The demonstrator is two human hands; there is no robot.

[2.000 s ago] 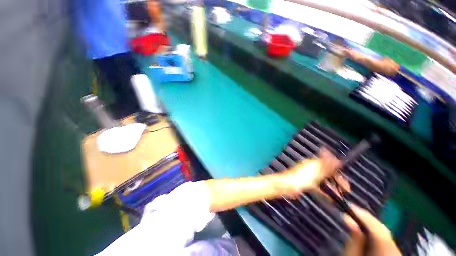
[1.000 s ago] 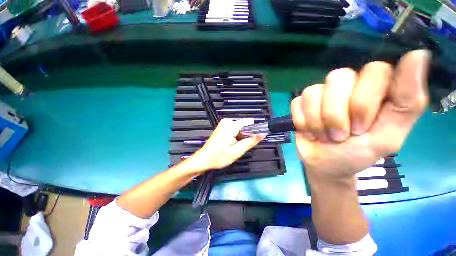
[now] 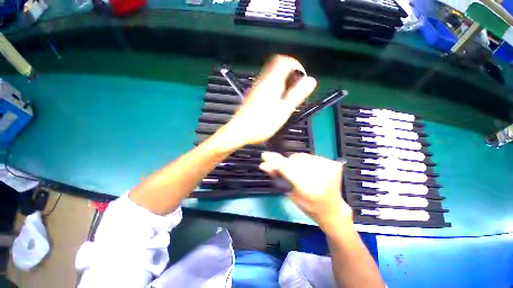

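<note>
A black tripod-handle unit (image 3: 322, 105) has its legs swung apart, one pointing up right and one up left. My left hand (image 3: 271, 104) is closed around its upper part. My right hand (image 3: 306, 180) grips its lower dark end, with the thumb towards the centre. The middle of the unit is mostly hidden by my hands. Both hands are above a slotted foam tray (image 3: 216, 119) that holds black units in its lower rows; its upper left ribs show bare.
A second slotted tray (image 3: 350, 188) with a column of white units (image 3: 394, 175) lies to the right. A blue device (image 3: 12, 121) stands at the far left. Across the bench are another tray (image 3: 268, 23), a black stack (image 3: 365, 19) and a blue bin (image 3: 437, 34).
My right hand has come down from the upper right to the unit. My left hand has moved up, and the unit's legs now spread upward. The white-unit tray is now uncovered.
</note>
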